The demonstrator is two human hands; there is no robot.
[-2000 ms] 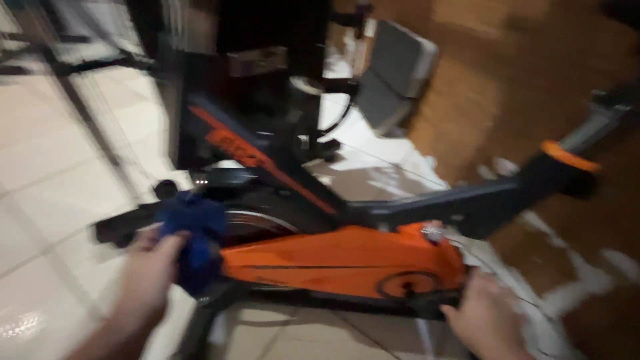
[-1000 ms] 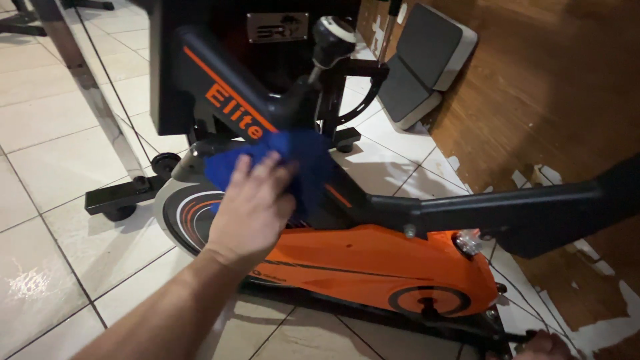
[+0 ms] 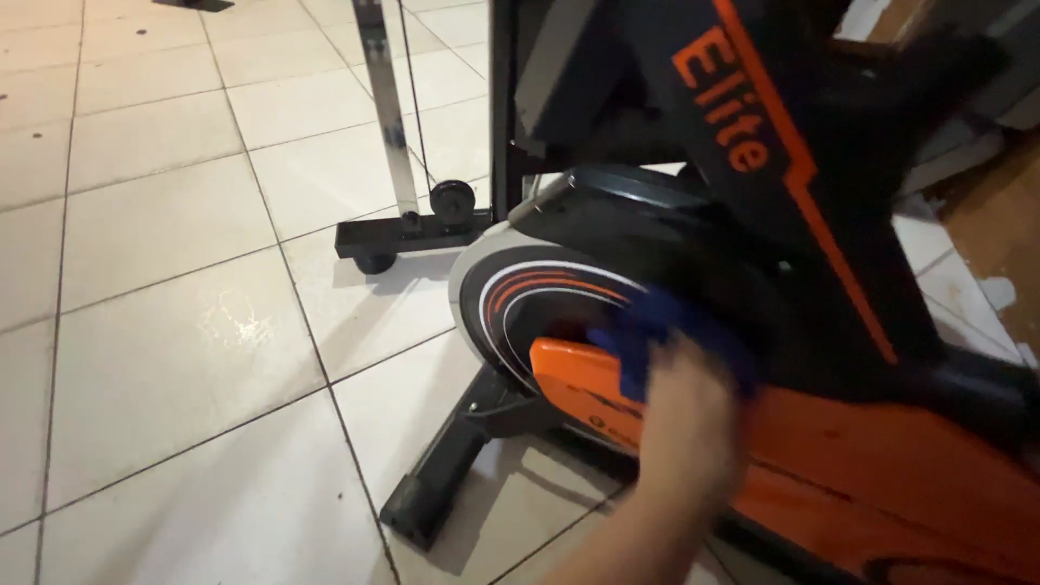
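Observation:
A blue cloth (image 3: 678, 341), blurred, is pressed by my left hand (image 3: 691, 390) against the side of an exercise bike, where the black flywheel cover (image 3: 561, 301) meets the orange chain guard (image 3: 877, 463). My fingers are mostly hidden by the cloth and the blur. The bike's black slanted frame tube (image 3: 780, 146) bears an orange stripe and the word "Elite". Below the flywheel, the bike's black front foot (image 3: 439, 479) rests on the floor. My right hand is outside the view.
White floor tiles (image 3: 187, 349) spread over the left side. Behind the bike stands another machine with a chrome upright (image 3: 386, 114), a black base bar (image 3: 406, 236) and a small pulley wheel (image 3: 452, 201). A brown wooden surface (image 3: 995, 236) is at the right edge.
My left hand and the cloth have moved from the slanted frame tube down to the flywheel cover and chain guard. My right hand has left the view, which is now closer to the bike's front.

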